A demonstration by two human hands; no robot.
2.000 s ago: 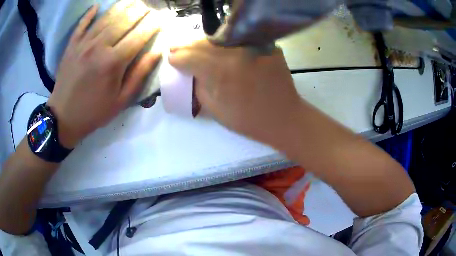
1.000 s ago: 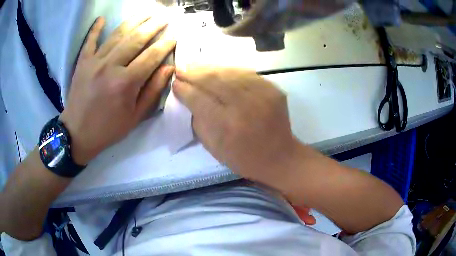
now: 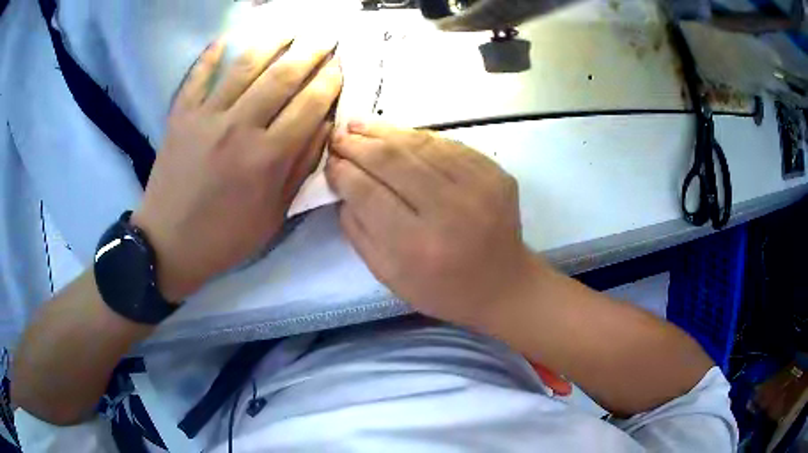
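My left hand [image 3: 239, 168] lies flat, fingers a little apart, on a pale grey-blue fabric panel [image 3: 115, 53] with a dark band [image 3: 97, 106]. My right hand [image 3: 425, 212] is beside it, thumb and fingertips pinched together at the panel's edge on a pale strip [image 3: 310, 196]. Most of the strip is hidden by my hands. The sewing machine's head [image 3: 505, 11] is above and right of my fingertips. The needle area is at the top edge, in strong glare, and is not clear.
Black scissors [image 3: 707, 172] lie on the white table [image 3: 585, 168] at the right. Brown stains mark the machine bed [image 3: 549, 84]. A ruler band [image 3: 292, 329] runs along the front edge. A blue crate [image 3: 709, 283] stands below right. Something orange [image 3: 554, 379] shows at the lap.
Both hands have moved right and slightly down, away from the machine head, with the panel. The hanging strip end is now mostly hidden.
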